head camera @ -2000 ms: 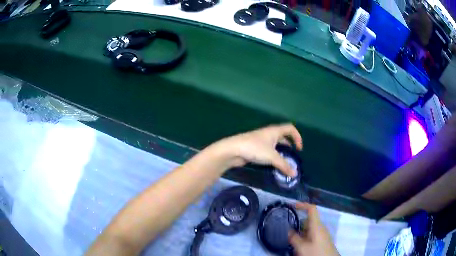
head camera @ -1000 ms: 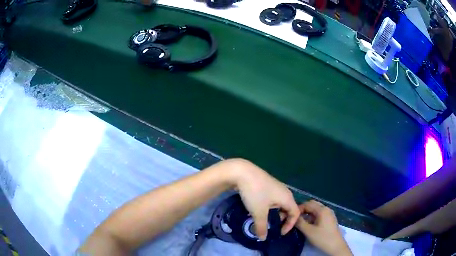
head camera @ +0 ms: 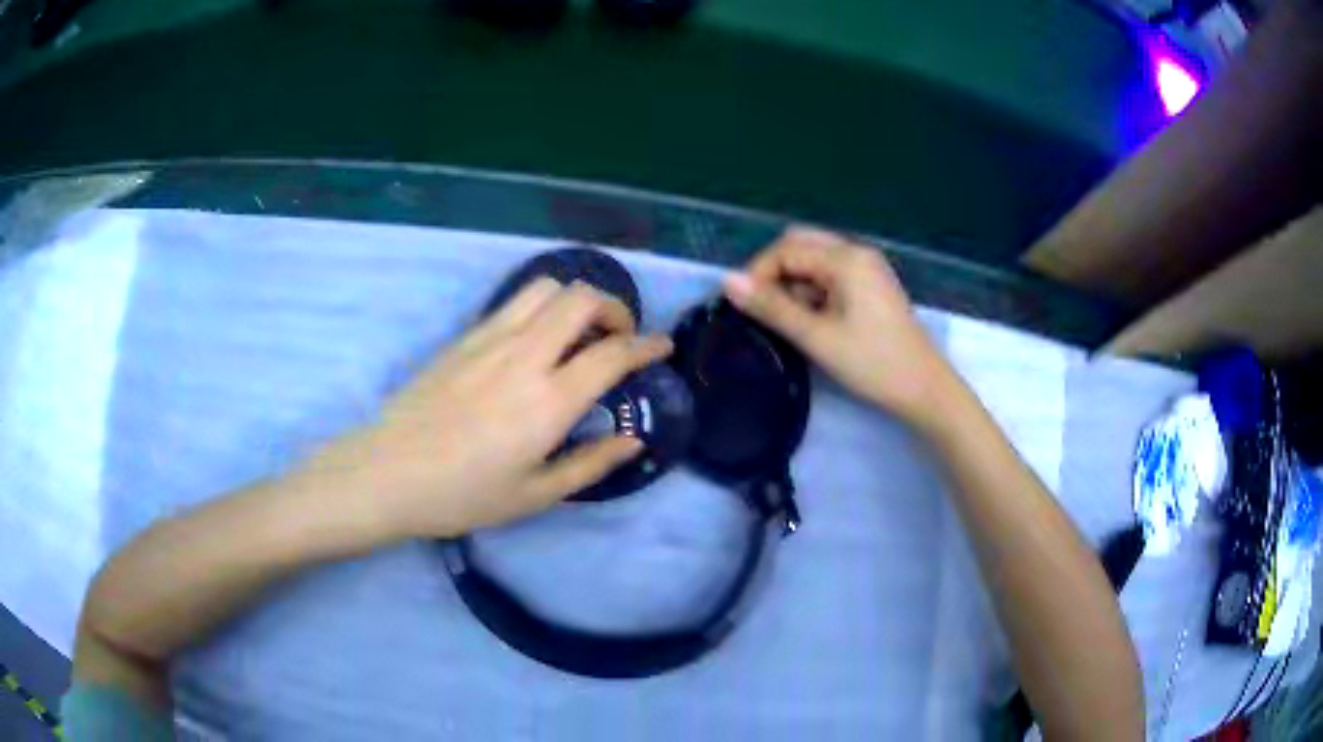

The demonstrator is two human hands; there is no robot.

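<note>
A black pair of headphones lies on the white foam sheet, its headband [head camera: 610,652] curving toward me. My left hand [head camera: 508,399] holds a speaker driver [head camera: 653,413], a black disc with a silvery centre and small marks, by its edge. The driver is beside the open ear cup [head camera: 743,394], a dark hollow round housing on the right. My right hand [head camera: 834,312] pinches at the upper rim of that ear cup; what is between its fingertips is too small to tell. The other ear cup [head camera: 588,271] lies behind my left hand, partly hidden.
The green conveyor belt [head camera: 653,131] runs behind the foam sheet [head camera: 290,319], with parts of black headphones at the top edge. Brown cardboard panels [head camera: 1175,174] stand at right near a violet glow. A crumpled blue-stained wiping tissue [head camera: 1178,457] and a black glue dispenser [head camera: 1241,580] are at far right.
The view has tilted down toward the bench. The driver has come from over the belt's edge to beside the open cup. My right hand has moved to the cup's upper rim.
</note>
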